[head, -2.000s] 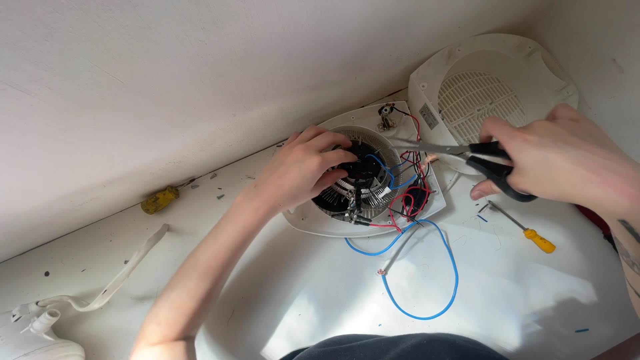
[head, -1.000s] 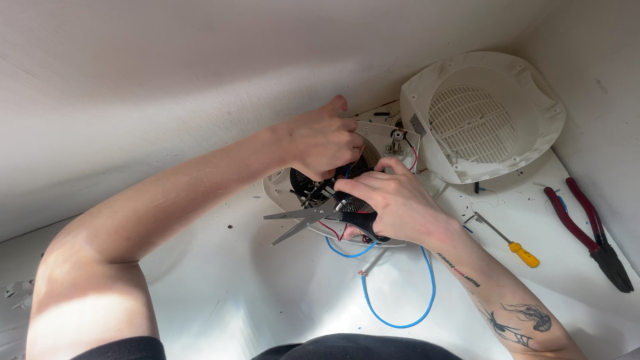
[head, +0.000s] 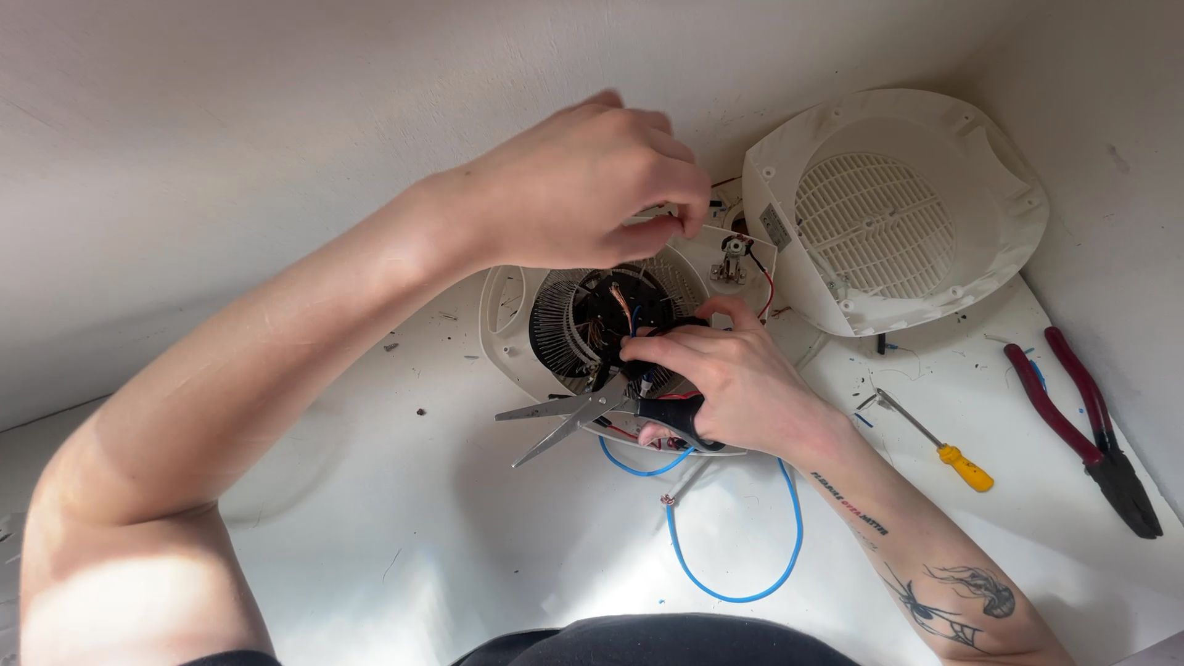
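My left hand is raised over the upper edge of the opened white plastic fan-heater housing, its thumb and index finger pinched; whether something thin is between them I cannot tell. My right hand grips black-handled scissors, whose parted blades point left, and its fingertips rest at the wires near the black motor. A stripped copper wire end and a blue insulated one stick up by those fingertips. Below the housing, a blue wire loops over the white surface. Part of the wiring is hidden behind my right hand.
At the upper right, the white grilled cover leans near the wall. A screwdriver with a yellow handle lies right of my forearm, and pliers with dark red handles lie farther right. Wire scraps dot the white surface.
Two seconds ago the scissors were right of the housing; now they are over its lower part, blades pointing left. Since one second ago my left hand has lifted away from the motor wires.
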